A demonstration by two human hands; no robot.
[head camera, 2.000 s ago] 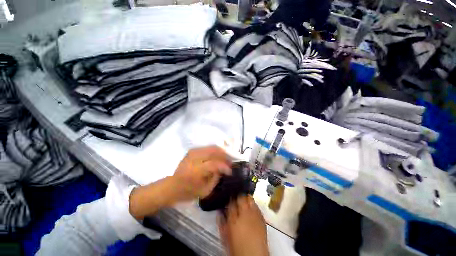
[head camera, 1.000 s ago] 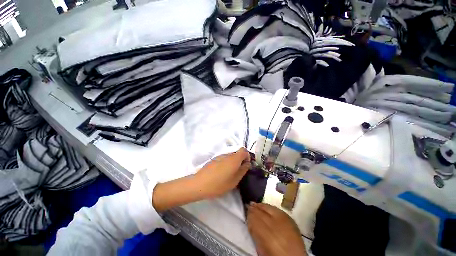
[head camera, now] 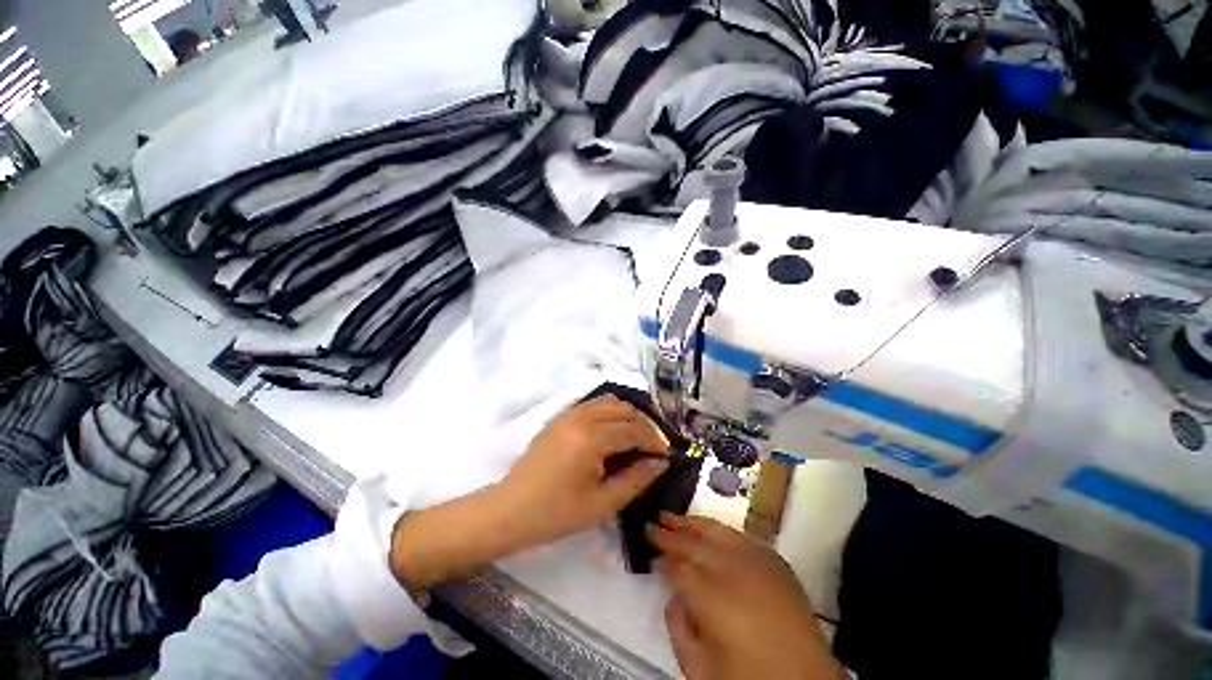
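A small black band piece (head camera: 643, 525) lies at the needle area of the white sewing machine (head camera: 851, 359), with part of it beside the presser foot. My left hand (head camera: 585, 465) pinches its upper part close to the needle; the fingertips partly hide the fabric. My right hand (head camera: 731, 585) holds the lower edge of the band with thumb and fingers on the machine bed. A pale garment panel (head camera: 545, 312) with a black edge lies behind my left hand and reaches toward the needle. A brown block (head camera: 767, 497) sits beside the presser foot.
A thick folded panel bundle (head camera: 359, 199) stands at the back left of the table. Fanned pale and black panels (head camera: 718, 93) lie behind the machine. Dark stacked pieces (head camera: 944, 571) lie on the right. Striped bundles (head camera: 126, 492) sit at far left, below the table edge.
The black band now shows longer and narrower between my hands, with a dark part above my left fingers. My left hand has opened out a little beside the needle. The view has shifted.
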